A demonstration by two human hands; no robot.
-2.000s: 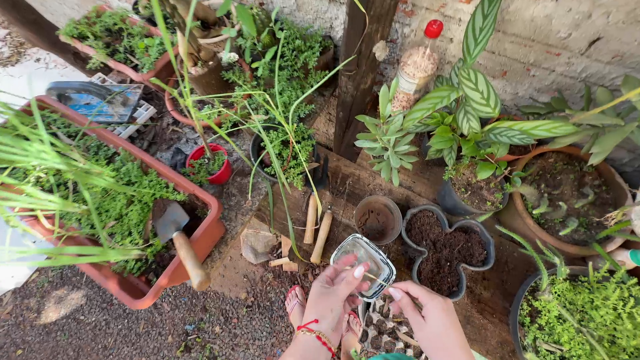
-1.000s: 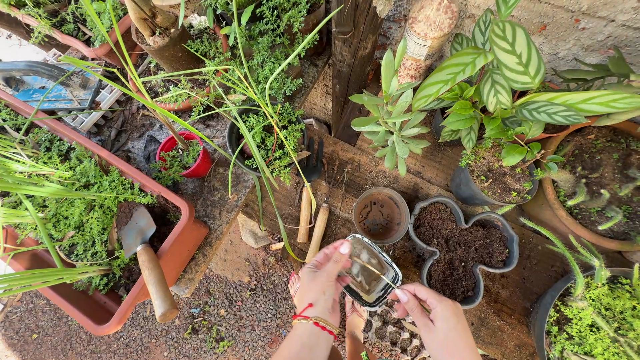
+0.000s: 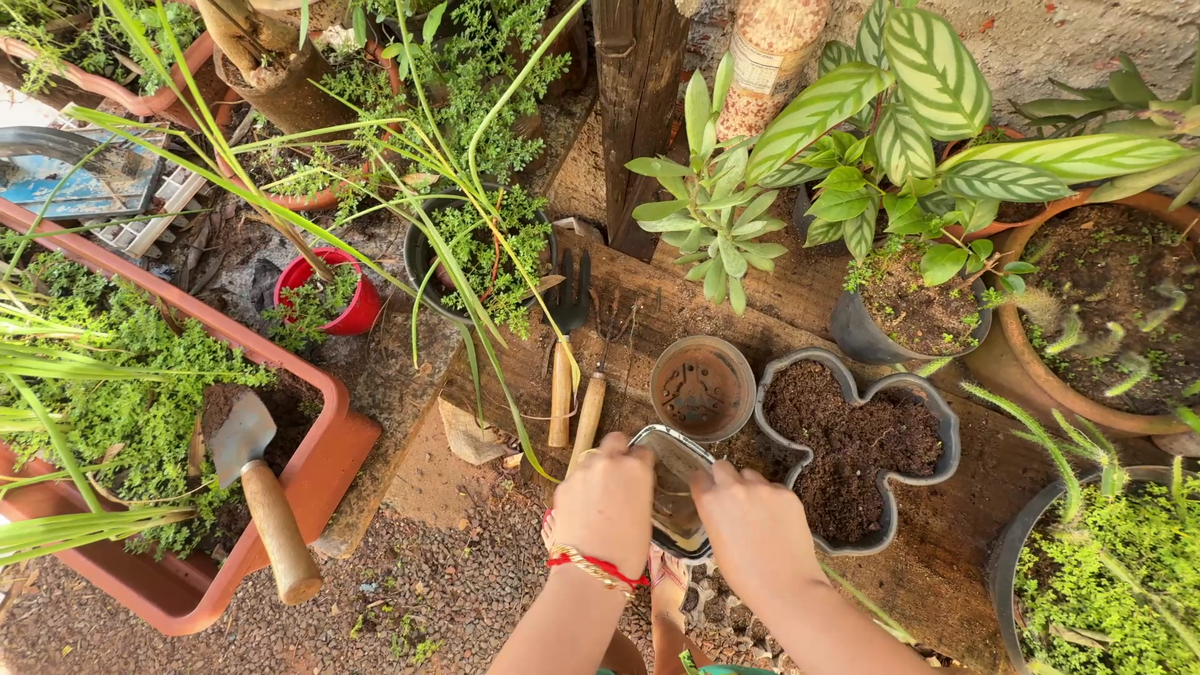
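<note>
My left hand (image 3: 607, 497), with a red and gold bracelet at its wrist, grips the left side of a small clear plastic container (image 3: 677, 483). My right hand (image 3: 755, 530) is at the container's right side, its fingertips over the rim; what they pinch is hidden. Just behind the container stands an empty round pot (image 3: 702, 388). To its right, a clover-shaped grey pot (image 3: 949, 441) holds dark soil (image 3: 844, 436). A hand fork (image 3: 561, 394) and another wooden-handled tool (image 3: 588, 417) lie left of the round pot.
A trowel (image 3: 272, 516) rests in the terracotta-coloured planter (image 3: 328, 478) at left. A red pot (image 3: 356, 305), a dark pot of greenery (image 3: 422, 253) and a wooden post (image 3: 637, 112) stand farther back. Potted plants line the right side, by a bottle (image 3: 764, 61) against the wall.
Both hands have turned so their backs face up, with the fingers now over the container's rim. The thin pale piece seen earlier at the fingers no longer shows clearly. The view has moved closer.
</note>
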